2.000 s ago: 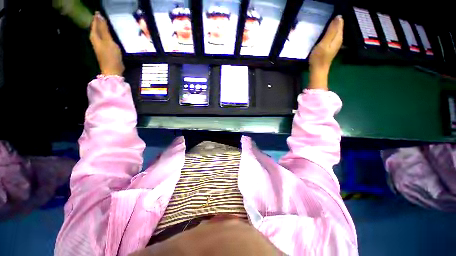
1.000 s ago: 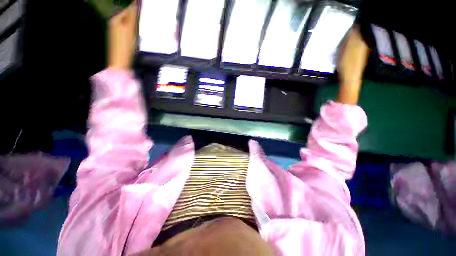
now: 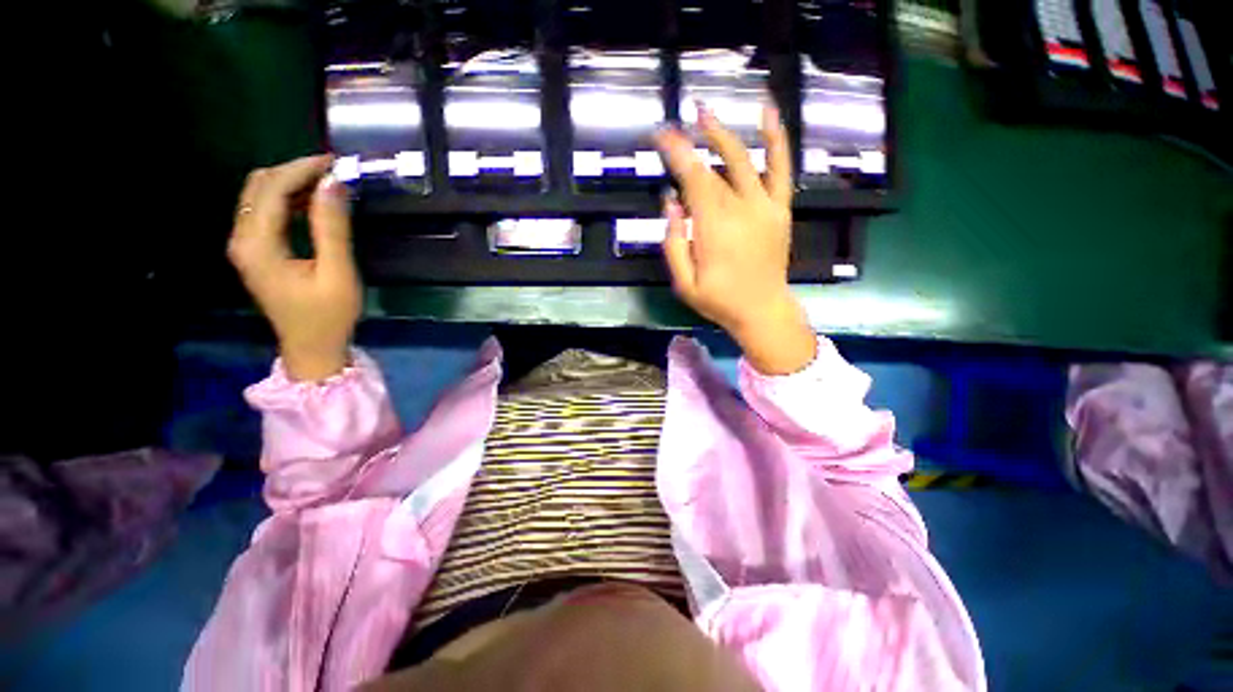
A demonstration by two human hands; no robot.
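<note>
A black phone tray (image 3: 554,198) lies in front of me with several smartphones upright side by side; one is a smartphone (image 3: 494,122). Their screens show a greyish picture with bright bands and small white blocks near the bottom. A second black tray (image 3: 446,261) lies partly under its near side, with parts of lit phones showing. My left hand (image 3: 300,250) is at the tray's left end, thumb and index finger close to the leftmost phone's lower corner. My right hand (image 3: 734,223) is spread over the fourth phone, fingertips at its screen; contact is unclear.
The green benchtop (image 3: 947,203) extends right. A neighbouring tray of lit phones (image 3: 1120,47) is at the upper right. Pink sleeves of another person (image 3: 1149,453) show at the right, and a dim sleeve (image 3: 95,521) at the left. The blue floor has yellow-black tape.
My hands have left the front tray's two ends; the right has moved left over the phones. The front tray now covers more of the near tray. Its screens changed from white to greyish.
</note>
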